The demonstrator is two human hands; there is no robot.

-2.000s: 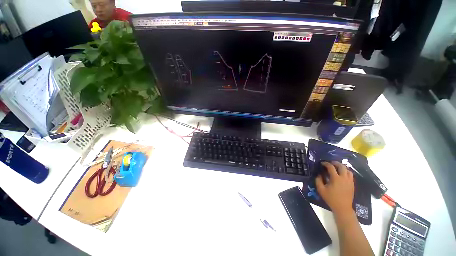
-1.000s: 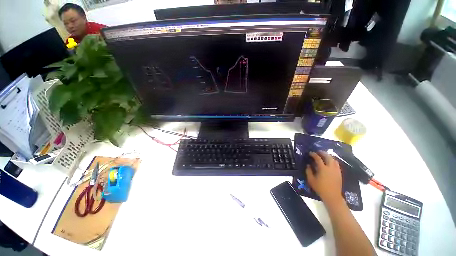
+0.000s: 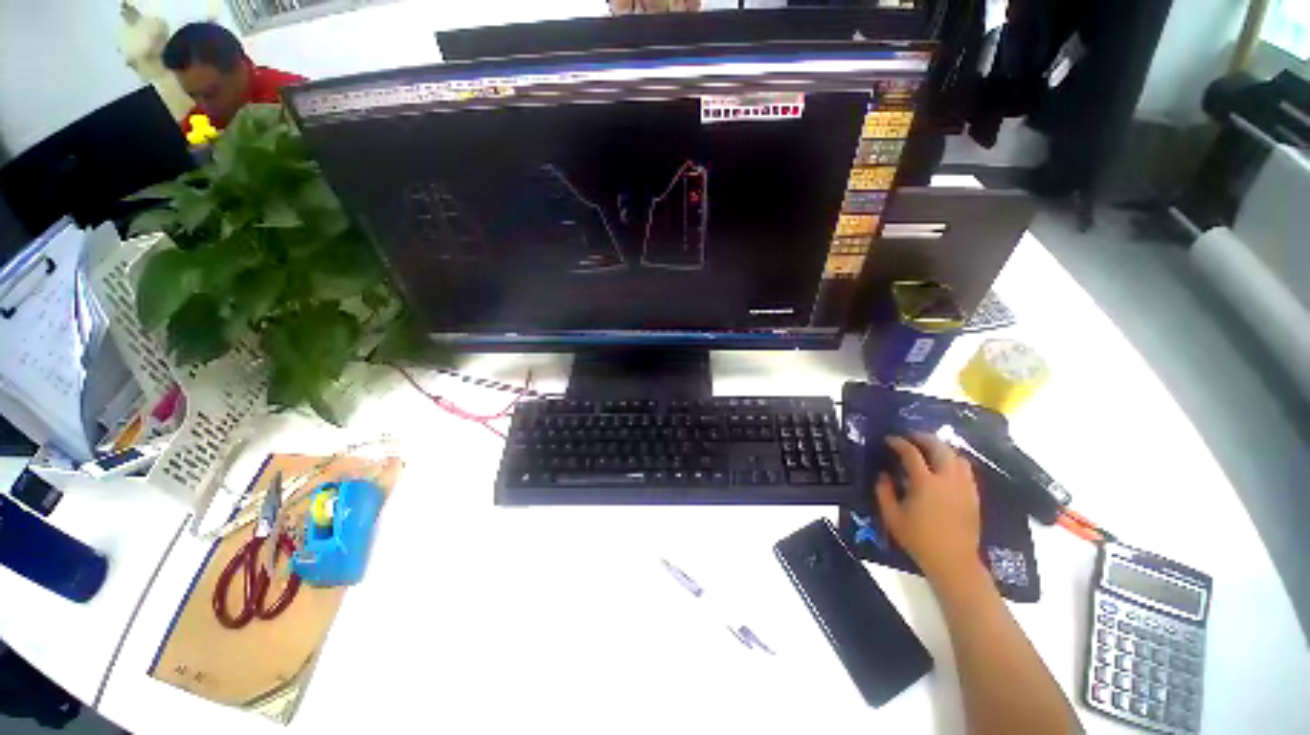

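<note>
My right hand (image 3: pixel 931 503) rests on the dark mouse pad (image 3: pixel 1011 569), palm down with the fingers curved over the small black mouse, which is mostly hidden under it. My left hand is not in view. The monitor (image 3: pixel 503 280) shows thin white and coloured outlines of pattern pieces on black, two larger ones at the centre and fainter ones at the left, with an icon column at its right edge. The black keyboard (image 3: pixel 675 448) lies below the monitor, left of the pad.
Around the pad are a smartphone (image 3: pixel 853 612), pen (image 3: pixel 684 577), calculator (image 3: pixel 1148 639), yellow tape roll (image 3: pixel 1003 376) and dark blue tin (image 3: pixel 908 345). At left are scissors (image 3: pixel 256 582) and a blue tape dispenser (image 3: pixel 339 543) on a kraft notebook (image 3: pixel 216 653), a plant (image 3: pixel 259 244) and a person (image 3: pixel 216 79).
The camera view has shifted, so the desk things sit further left in the picture. Small marks near the right pattern outline differ. The person's head is lowered. My right hand stays on the mouse.
</note>
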